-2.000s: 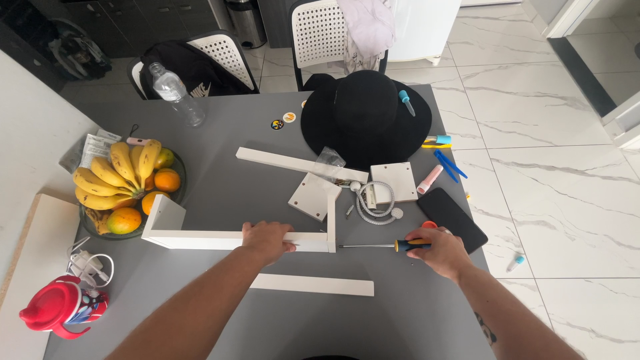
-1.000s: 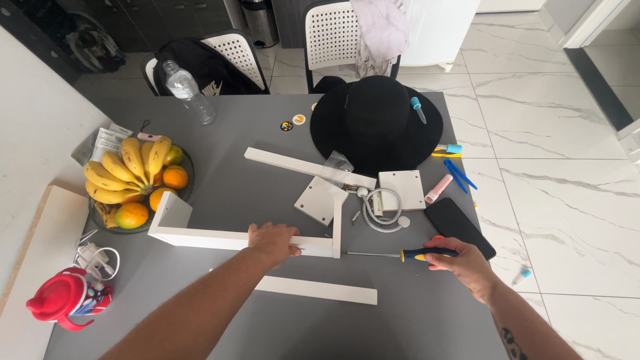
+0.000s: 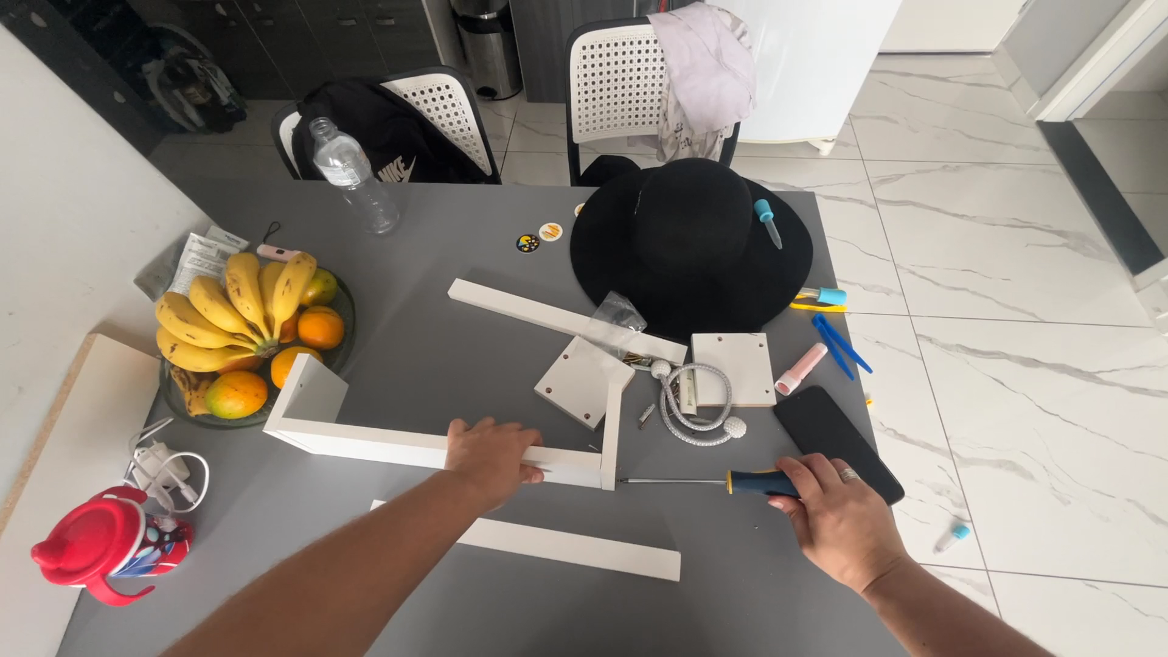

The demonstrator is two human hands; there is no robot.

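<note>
My left hand [image 3: 493,459] grips the long board of a white U-shaped panel assembly [image 3: 383,444], which stands on the grey table. In my right hand [image 3: 832,511] is a screwdriver [image 3: 762,483] with a dark blue and yellow handle. Its shaft points left, and the tip meets the outer face of the assembly's right end piece. Whether the tip sits in a screw is too small to tell. A loose white strip [image 3: 575,547] lies in front of the assembly, and another white strip [image 3: 547,315] lies behind it. Two square white pieces [image 3: 584,381] [image 3: 733,369] with holes rest behind the right end.
A fruit bowl [image 3: 338,365] and a red-lidded cup [image 3: 100,543] stand at the left. Near the right edge lie a black phone [image 3: 839,443], a beaded cord [image 3: 671,401], blue tweezers [image 3: 838,345] and a black hat [image 3: 693,237]. A plastic bottle [image 3: 351,173] stands at the back.
My left hand stays on the board, and the screwdriver tip remains at the right end piece. My right hand's fingers have shifted on the handle.
</note>
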